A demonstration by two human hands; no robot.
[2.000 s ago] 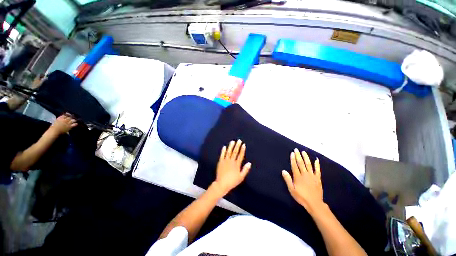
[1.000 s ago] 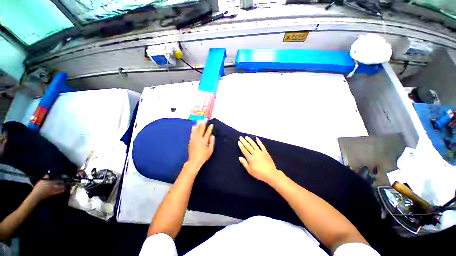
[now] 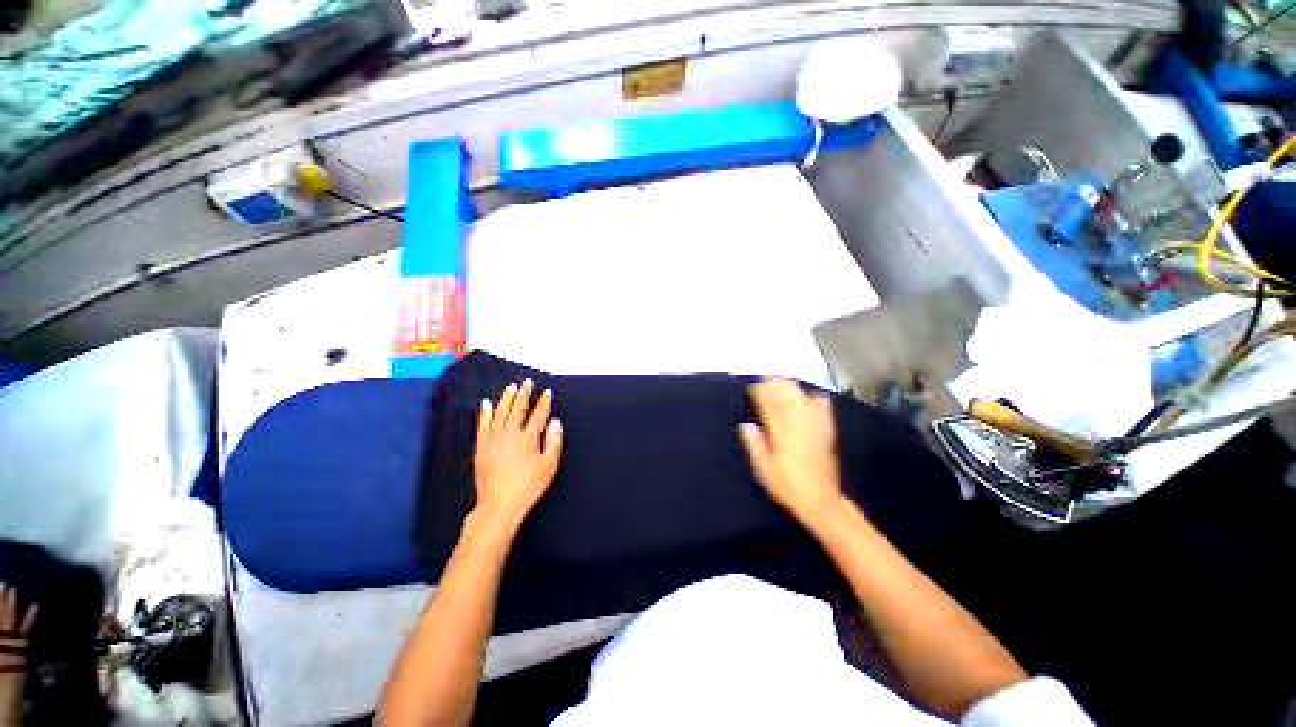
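Note:
The dark garment is drawn over the padded navy sleeve board, whose rounded left end shows bare. My left hand lies flat on the garment near its left edge, fingers a little apart. My right hand is on the garment further right, near its far edge; it is blurred and its fingers look bent, so I cannot tell whether it pinches the cloth. The steam iron rests to the right of the garment, with its tan handle towards me.
Blue beams lie at the back, with a white wrapped lump at one end. A flat grey iron rest, white cloth, hoses and a blue tray are on the right. Another person's hand shows at the left edge.
The view has turned right, showing more of the iron and tray. My right hand has moved right along the garment, away from my left hand, which stays near the garment's left edge.

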